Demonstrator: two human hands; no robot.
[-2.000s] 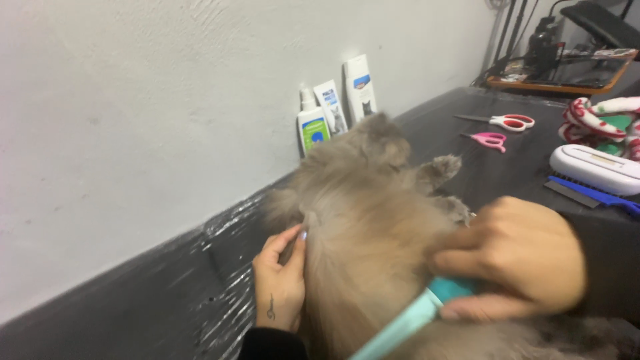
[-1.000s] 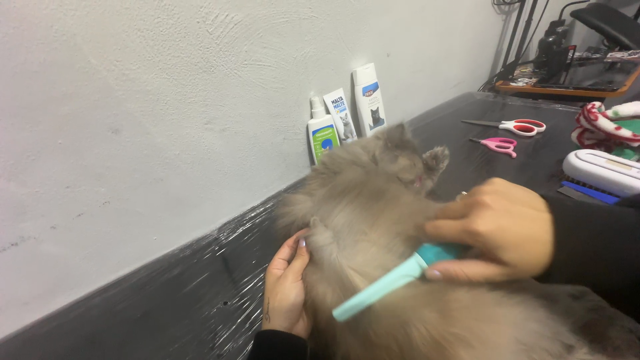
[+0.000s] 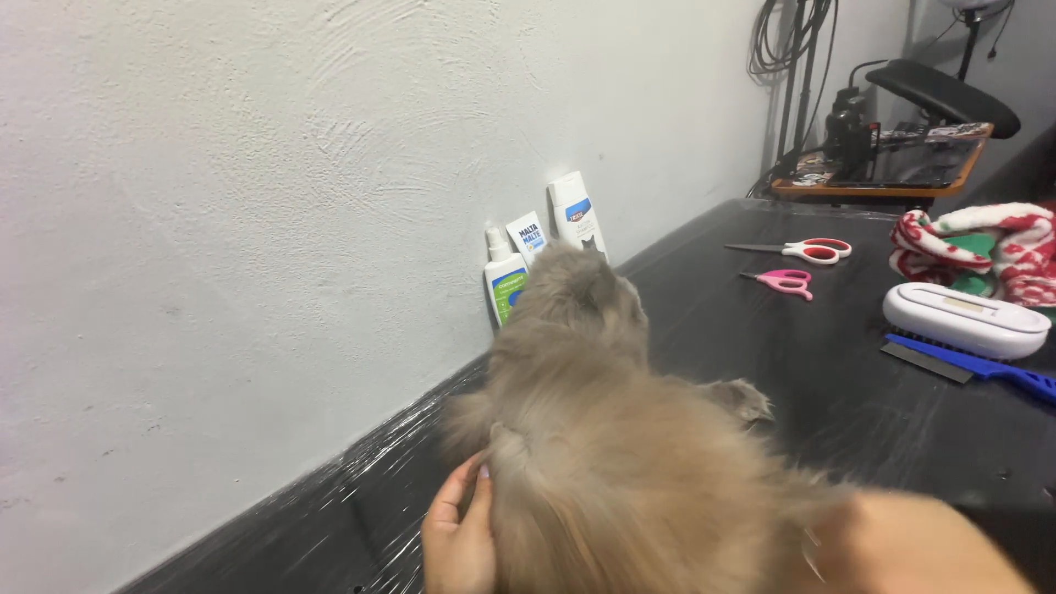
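A long-haired grey-beige cat (image 3: 627, 462) lies on a black table covered in clear plastic film, its head turned away toward the wall. At the lower centre my left hand (image 3: 462, 528) pinches a tuft of fur on the cat's left side between thumb and fingers. My right hand (image 3: 916, 544) is blurred at the bottom right, against the cat's right side; its fingers are hidden behind fur, so what it holds cannot be seen. One front paw (image 3: 738, 400) stretches out to the right.
A spray bottle (image 3: 505, 276), a tube (image 3: 526, 235) and a white bottle (image 3: 576, 210) lean on the wall. Toward the right lie red-handled scissors (image 3: 813, 251), pink scissors (image 3: 785, 283), a white oval brush (image 3: 965, 320), a blue comb (image 3: 982, 363) and a patterned fleece cloth (image 3: 998, 247). Behind stands an orange-edged tray (image 3: 949, 186).
My right hand has moved from over the cat's back to its right side; the teal grooming tool it held is out of sight. The cat's head has turned toward the wall. My left hand stays at the fur.
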